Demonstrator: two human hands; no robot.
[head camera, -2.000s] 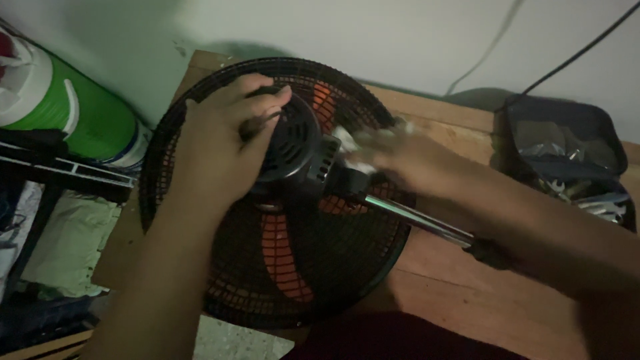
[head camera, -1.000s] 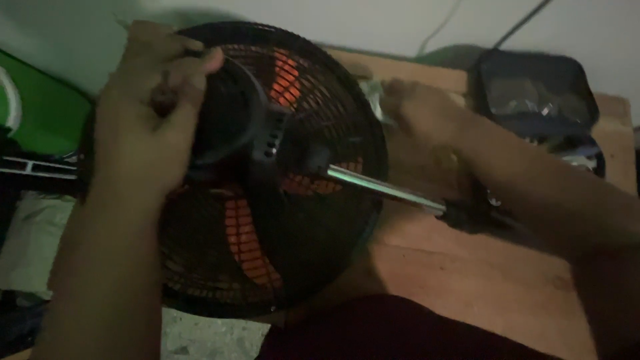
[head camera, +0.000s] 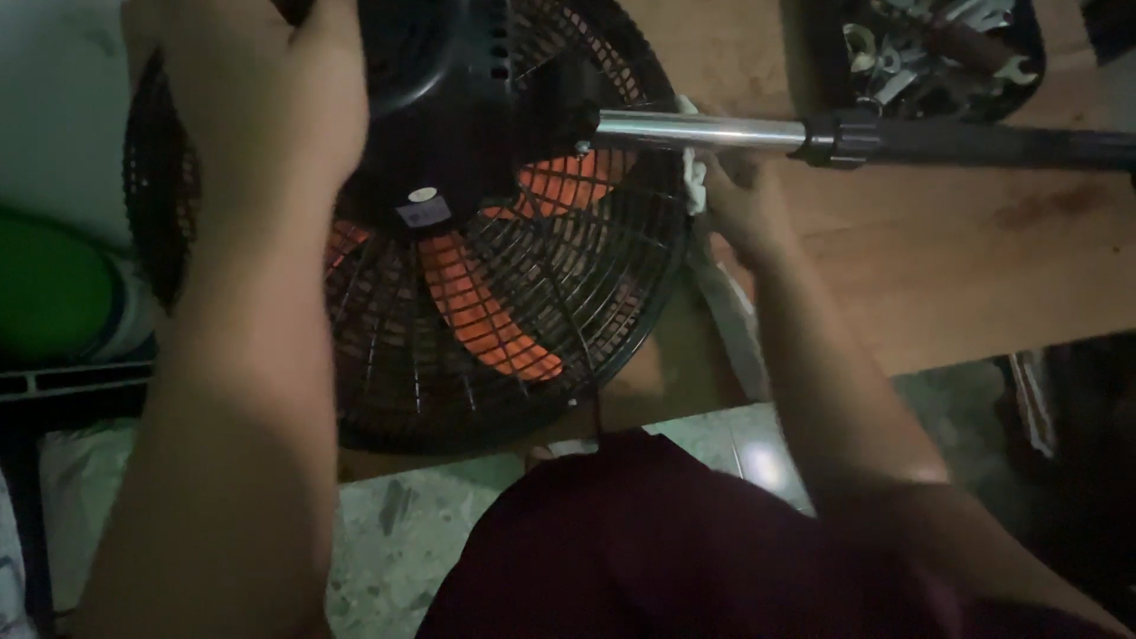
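Note:
A black electric fan with a wire grille and orange blades lies on a wooden table, its back side up. My left hand is at the black motor housing; its fingertips run out of view at the top, so its grip is hidden. A chrome pole runs right from the housing into a black collar and tube. My right hand is below the pole at the grille's right rim, holding a white cloth that hangs down beside it.
A black tray of wrenches stands at the back right of the wooden tabletop. At the left are a green container and a dark rack rail. Speckled floor shows below the table's front edge.
My right hand with the white cloth has moved from above the pole to below it, along the grille's rim. The left hand remains by the motor housing. The view has shifted and tilted.

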